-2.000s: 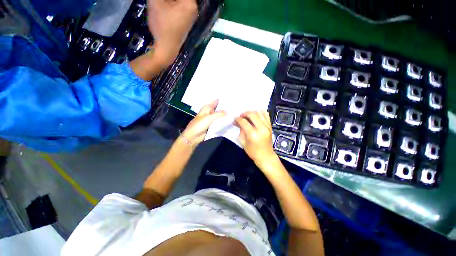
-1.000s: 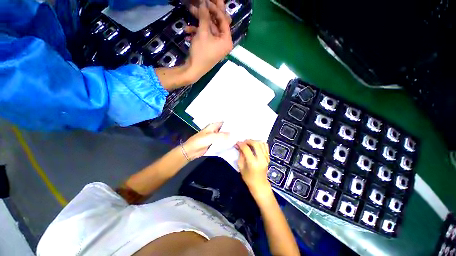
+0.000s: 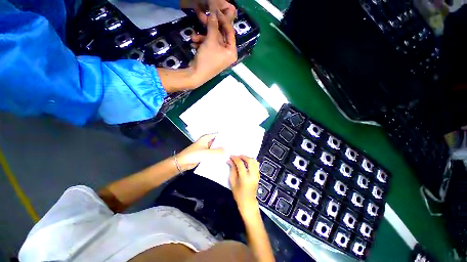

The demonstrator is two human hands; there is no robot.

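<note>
White sheets (image 3: 225,110) lie overlapping on the green bench in front of me. My left hand (image 3: 197,152) is at their near left part, its fingertips over the white surface. My right hand (image 3: 244,174) is at their near right part with its fingers bent and fingertips close together. Whether either hand pinches a sheet edge or a small piece is too blurred to tell. A black tray (image 3: 318,176) lies beside the sheets on the right. It holds silver parts with round dark centres in most pockets; pockets along its left side show no silver part.
A co-worker's blue sleeve (image 3: 125,89) and bare hands (image 3: 215,51) reach over a stack of filled black trays (image 3: 148,43) at the upper left, with a pale sheet (image 3: 151,14) on top. Large dark stacks (image 3: 353,66) stand at the upper right. A white strip (image 3: 402,225) runs along the bench.
The view has turned and shifted, so the tray appears lower and more slanted, with more of the dark stacks showing. The co-worker's hands have come together. My hands remain at the sheets.
</note>
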